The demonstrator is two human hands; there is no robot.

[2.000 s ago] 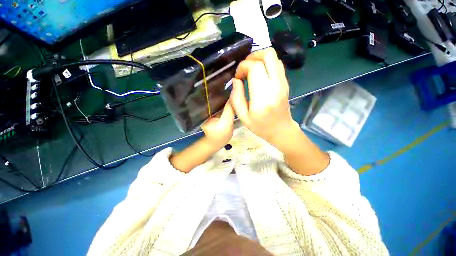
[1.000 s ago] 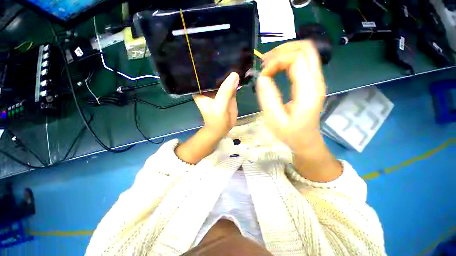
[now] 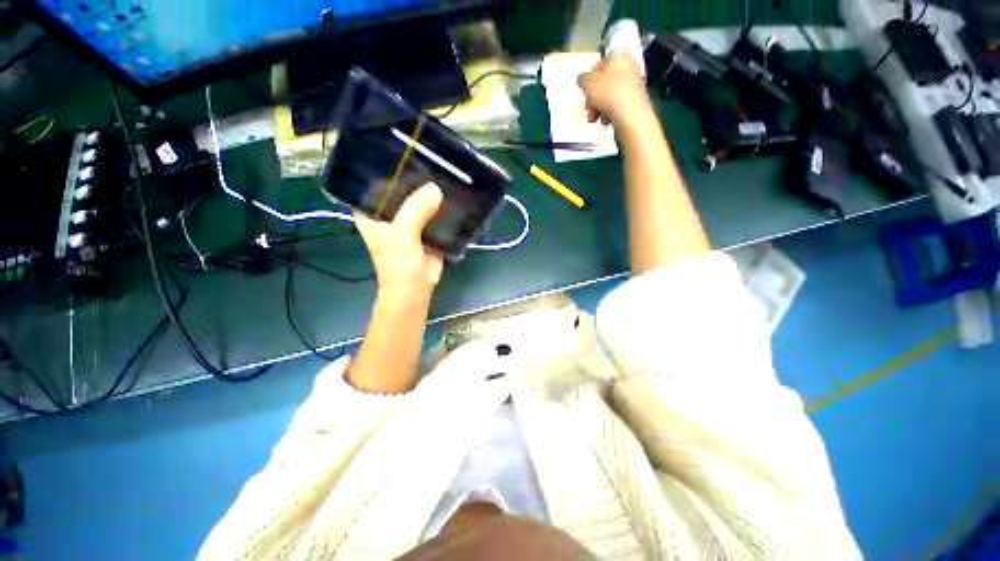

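Note:
My left hand (image 3: 402, 247) grips a flat black unit (image 3: 373, 148) by its lower edge, with the thumb on its dark glossy face. The unit is tilted above the bench. A thin yellow rubber band (image 3: 397, 170) runs around it, and a pale streak shows across its face. My right hand (image 3: 616, 90) is stretched forward over the right edge of a white paper sheet (image 3: 570, 110), fingers curled. A small white roll (image 3: 622, 39) shows just beyond the fingers; whether they hold anything cannot be told.
A yellow-and-black stick (image 3: 559, 186) and a white cable (image 3: 524, 225) lie on the green bench (image 3: 581, 247). The monitor (image 3: 197, 33) is back left. A box with silver knobs (image 3: 82, 197) and black cables are left. Black units (image 3: 751, 126) lie right; a blue crate (image 3: 932, 258) stands beyond the bench.
My right hand has left the unit and moved forward and right to the paper. My left hand has moved left with the unit, which is now turned and tilted. The yellow-and-black stick now shows.

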